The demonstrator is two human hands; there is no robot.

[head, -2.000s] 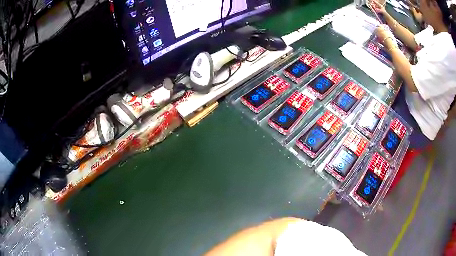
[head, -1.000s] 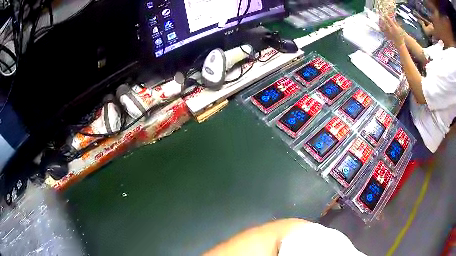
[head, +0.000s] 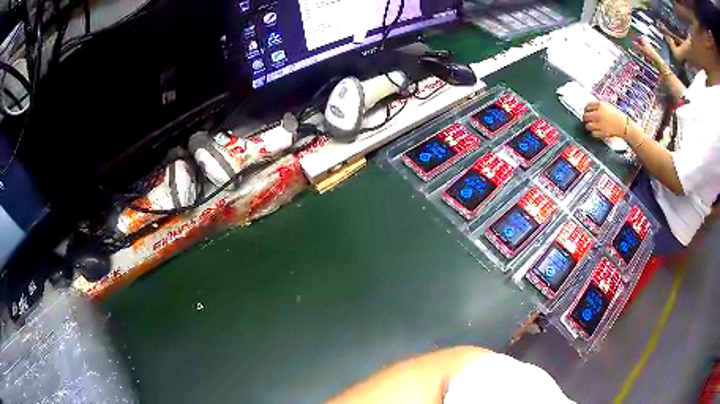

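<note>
A clear blister tray [head: 454, 207] lies on the green bench at the right. It holds two rows of flat display modules [head: 514, 226], each with a dark face, blue marks and a red-and-white printed end. Neither of my hands is in the picture. Only my bare forearm and a white sleeve show at the bottom edge, and the hand is cut off below. Nothing touches the tray.
A monitor [head: 331, 35] stands at the back, with a barcode scanner [head: 345, 109] and black mouse [head: 447, 69] before it. More scanners lie on the printed ledge [head: 183, 233]. Clear plastic [head: 59, 355] is at lower left. A neighbouring worker [head: 680, 162] is at upper right, beside another filled tray.
The view has shifted slightly, moving the bench things a little to the right. The neighbouring worker's raised hands have come down and apart, one now over a white paper. My forearm stays at the bottom edge.
</note>
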